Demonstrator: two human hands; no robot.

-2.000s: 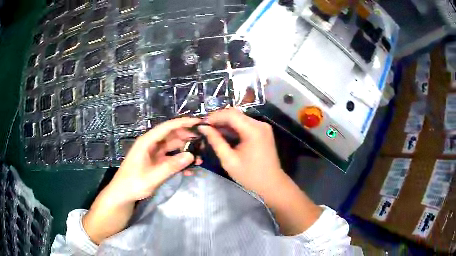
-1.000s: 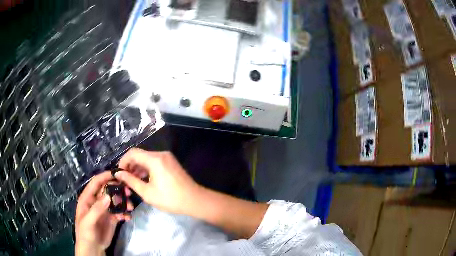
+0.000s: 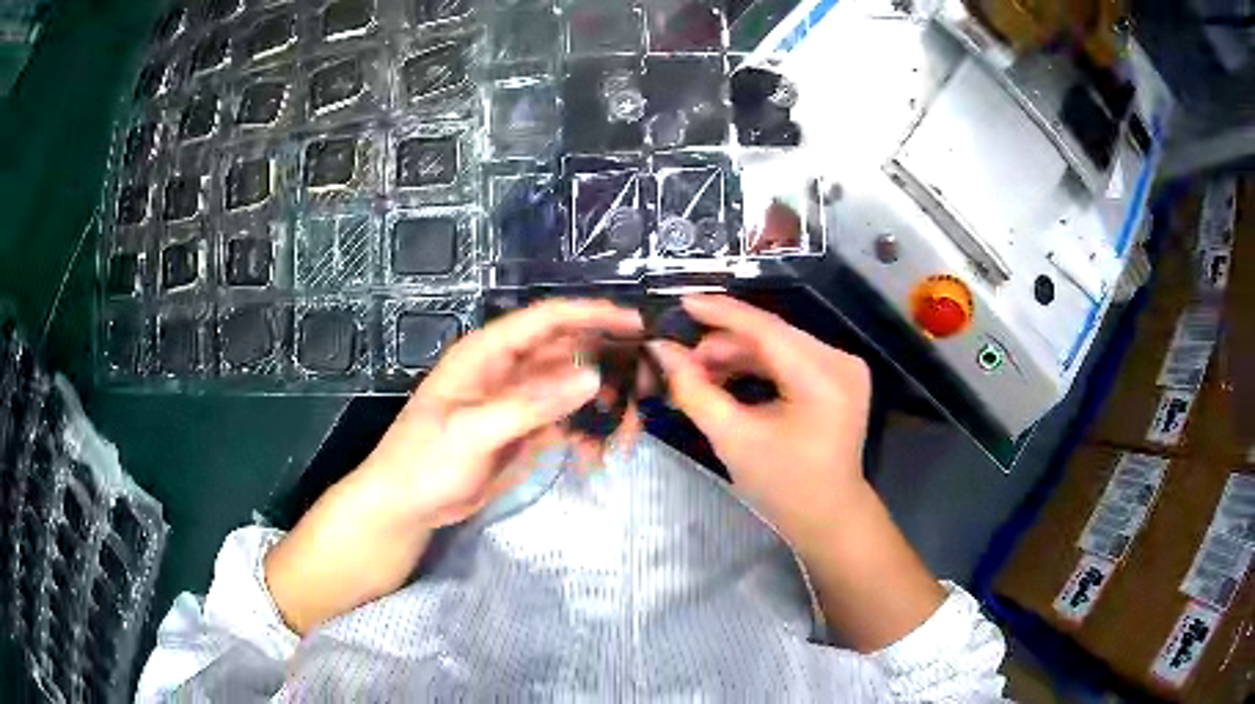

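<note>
My left hand (image 3: 475,406) is at the centre, its fingers curled around a small dark watch case (image 3: 606,399), which is blurred and mostly hidden by the fingers. My right hand (image 3: 778,406) meets it from the right. Its thumb and forefinger are pinched at a tiny dark piece (image 3: 677,327) beside the case; details are unclear. Both hands are bare and held just in front of the near edge of the clear blister tray (image 3: 324,250). Dark squares sit in the tray's left pockets, and small round pale parts show in its right pockets.
The white press machine (image 3: 950,165) stands at the upper right, with an orange-red stop button (image 3: 941,307) and a green-lit button (image 3: 990,356). Brown cartons (image 3: 1101,475) with white labels are at the far right. A second blister tray (image 3: 83,509) lies at the far left on the green mat.
The camera view swung right, then back, so the tray and machine shifted in the picture. Both hands stay together at the small dark part; the fingers have moved slightly.
</note>
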